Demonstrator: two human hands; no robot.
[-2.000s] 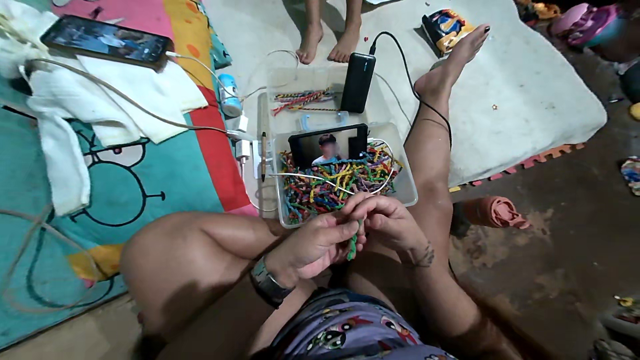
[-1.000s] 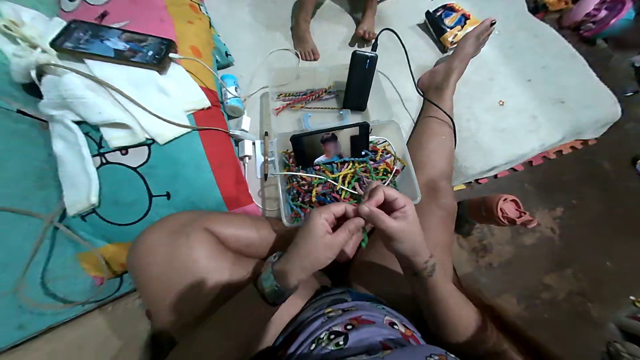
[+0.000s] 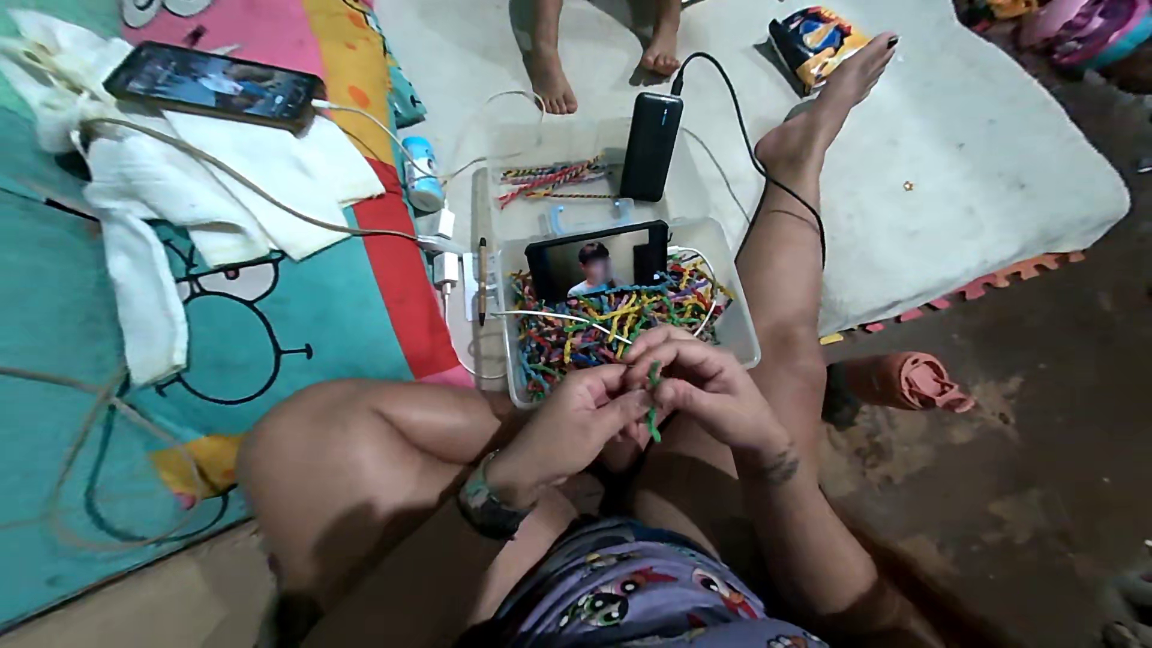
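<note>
Just in front of the near edge of a clear plastic box [image 3: 743, 337], my left hand [image 3: 576, 418] and my right hand [image 3: 711, 387] meet, fingertips close together. Between them a short green twisted cord [image 3: 654, 405] hangs roughly upright, pinched by the fingers of both hands. The box holds a heap of short multicoloured twisted cords [image 3: 585, 337]. A phone [image 3: 597, 261] showing a video leans in the box on top of the heap. My fingers partly hide the green cord's middle.
Behind the box, its lid [image 3: 513, 139] carries longer cords [image 3: 553, 180] and a black power bank [image 3: 652, 147]. Another phone [image 3: 216, 85] rests on white cloth [image 3: 243, 198] at left. Charging cables, a pen [image 3: 482, 279] and a blue-white container [image 3: 422, 174] lie nearby. Another person's feet [image 3: 552, 81] are beyond.
My hands have shifted slightly around the green cord, which shows more plainly now than one second ago. The other person's feet have moved a little.
</note>
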